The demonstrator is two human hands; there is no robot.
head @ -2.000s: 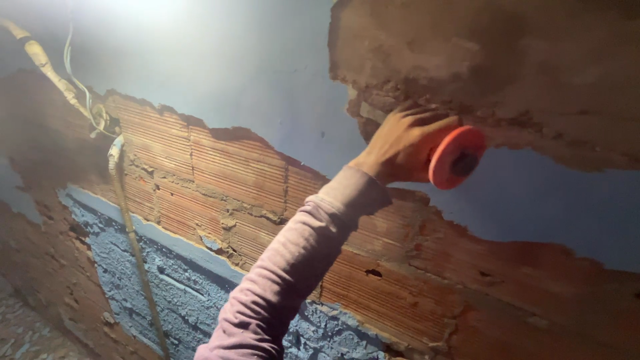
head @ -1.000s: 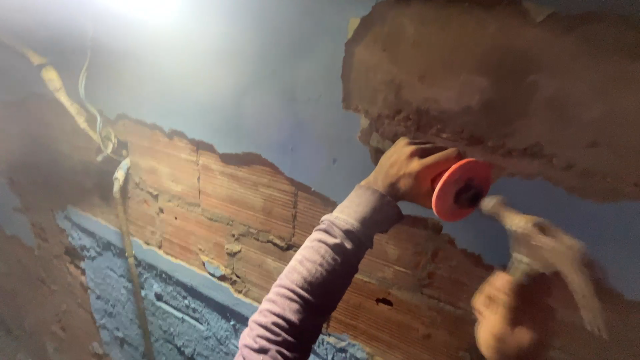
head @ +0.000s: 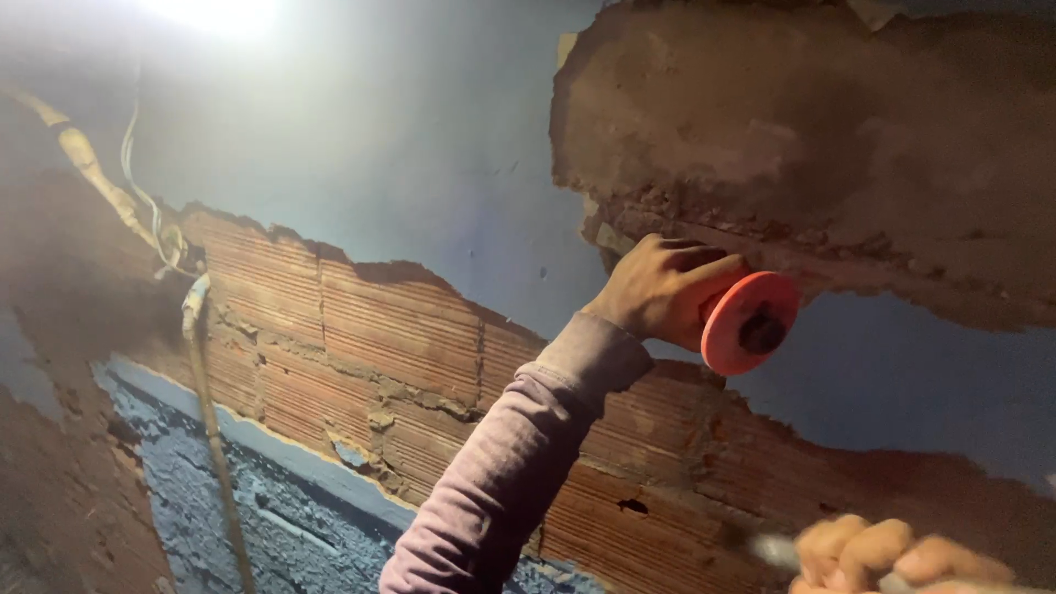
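My left hand [head: 672, 289], in a long pinkish sleeve, is closed around a chisel with a round red hand guard [head: 751, 323]. The guard and the dark striking end face down toward me; the chisel's tip is hidden behind the hand, at the broken edge of the plaster [head: 627, 227]. At the lower right, my right hand [head: 891, 557] is blurred, its fingers curled around a pale handle. The head of that tool is out of view.
Exposed hollow clay bricks [head: 396, 330] run diagonally below the blue painted plaster [head: 462, 173]. A conduit with loose wires [head: 132, 157] and a pipe [head: 210, 429] are at the left. A bright light shines at the top left. Rough blue plaster [head: 297, 511] lies lower down.
My right hand, out of view two seconds ago, came in with a hammer near the chisel's end and is now lower, the hammer head out of view. My left hand keeps its hold at the plaster edge.
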